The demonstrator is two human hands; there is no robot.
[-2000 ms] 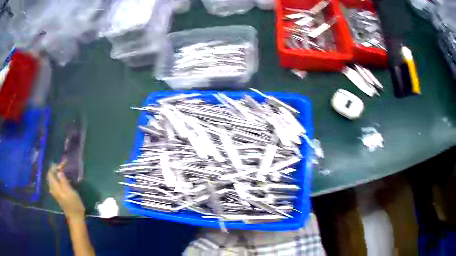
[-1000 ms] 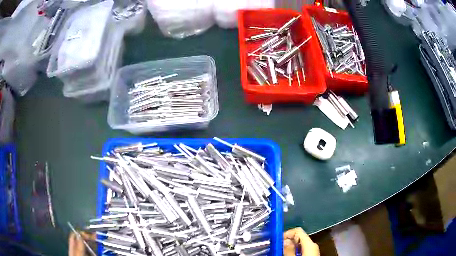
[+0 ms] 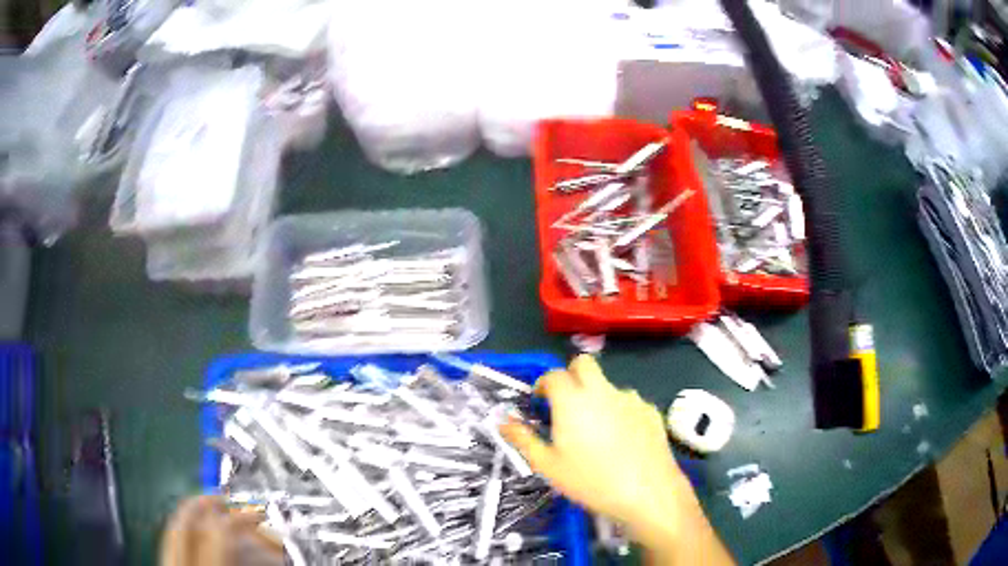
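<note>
A blue parts tray [image 3: 387, 363] lies in front of me, heaped with loose silver stepped metal shafts [image 3: 332, 464]. My right hand [image 3: 602, 437] is bare and reaches over the tray's right edge, thumb and fingers at the shafts there; blur hides whether it grips one. My left hand [image 3: 221, 536] is blurred and cut off at the bottom edge, by the tray's left side; its fingers cannot be made out. A clear plastic box [image 3: 265, 299] behind the tray holds shafts in rows.
Two red bins [image 3: 628, 323] of loose parts stand behind right. Loose shafts [image 3: 738, 349], a white device [image 3: 701, 420], a paper scrap [image 3: 749, 490] and a black ribbed arm [image 3: 812, 221] are on the right. Stacked clear boxes [image 3: 193, 166] stand back left.
The view has tilted up, so the bench things sit lower. My right hand has moved from beside the tray onto its right part. My left hand stays near the tray's left side.
</note>
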